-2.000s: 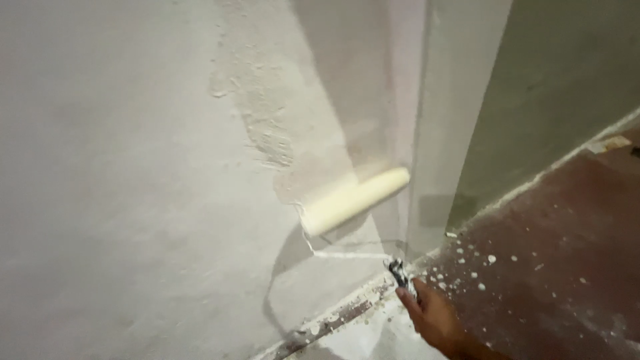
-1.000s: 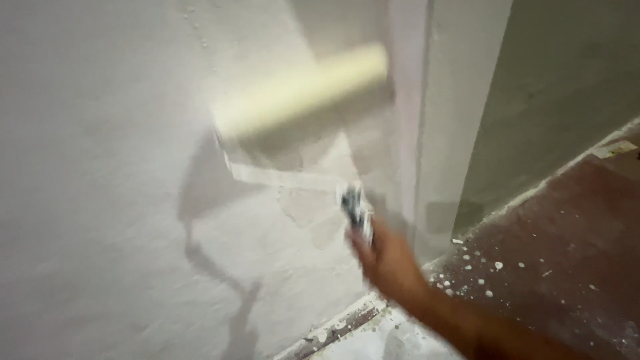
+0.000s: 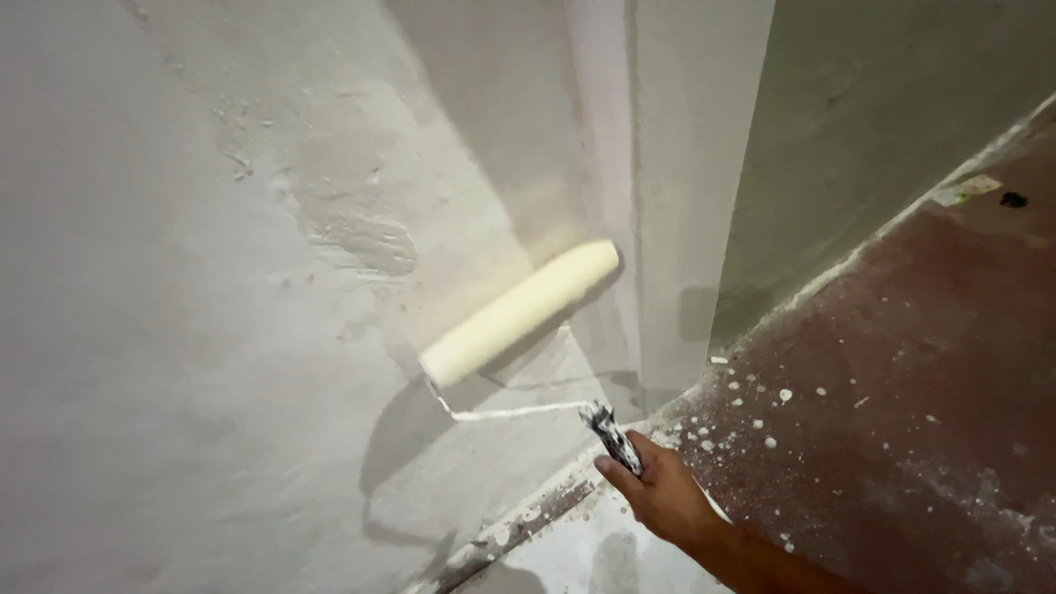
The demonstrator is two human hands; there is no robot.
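Note:
My right hand [image 3: 668, 487] is closed around the paint-smeared black handle of a paint roller [image 3: 520, 313], at the lower right of centre. The roller's cream sleeve lies slanted against the white wall [image 3: 247, 346], its right end near the wall's corner. A thin white-coated wire frame runs from the sleeve's left end back to the handle. Left of the sleeve, a rough patch of plaster [image 3: 363, 239] shows on the wall. My left hand is out of view.
An olive-green wall section [image 3: 858, 124] stands at the right. Below it spreads a dark red floor [image 3: 932, 371] with white paint spatters. A spattered skirting edge [image 3: 528, 524] runs along the wall's foot, beside a whitish floor area [image 3: 586, 553].
My right hand has lowered the roller down the wall from its higher place one second ago. It is again close to where it was two seconds ago, still in my grip.

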